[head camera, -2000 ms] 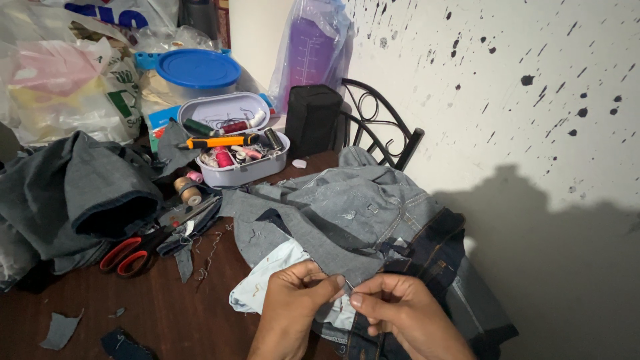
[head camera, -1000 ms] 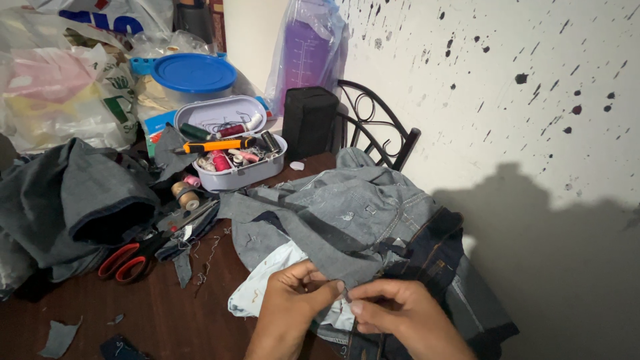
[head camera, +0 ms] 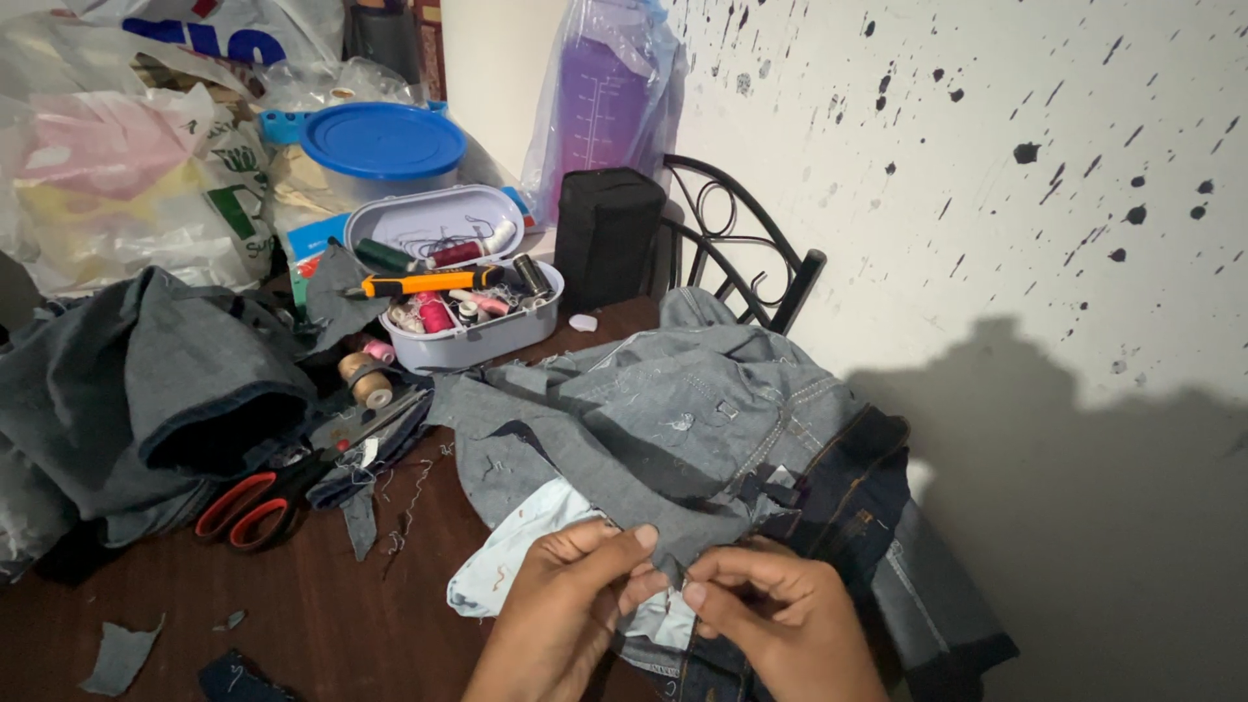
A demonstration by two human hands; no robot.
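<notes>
A grey-blue denim garment (head camera: pixel 721 390), inside out with pale seam stitching, lies across the table. My left hand (head camera: pixel 595 575) pinches the denim edge between thumb and fingers, above a light blue pocket lining (head camera: pixel 531 536). Close on its right, my right hand (head camera: pixel 760 595) pinches the same edge with thumb and forefinger. Whether a needle is between the fingertips cannot be told. Left of the garment are scissors with red and black handles (head camera: pixel 258 507) and a tan thread spool (head camera: pixel 366 380). An orange cutter (head camera: pixel 424 283) lies on the sewing box.
The open sewing box (head camera: pixel 478 346) holds thread spools. Behind stand a blue-lidded tub (head camera: pixel 385 141), a black case (head camera: pixel 609 239) and a bagged purple container (head camera: pixel 604 107). More denim (head camera: pixel 195 380) is piled at left, with scraps (head camera: pixel 122 658) in front. A black metal chair (head camera: pixel 804 292) stands by the wall.
The fingertips have shifted slightly along the denim edge. A thin, needle-like glint showed between them two seconds ago. Both hands still grip the cloth.
</notes>
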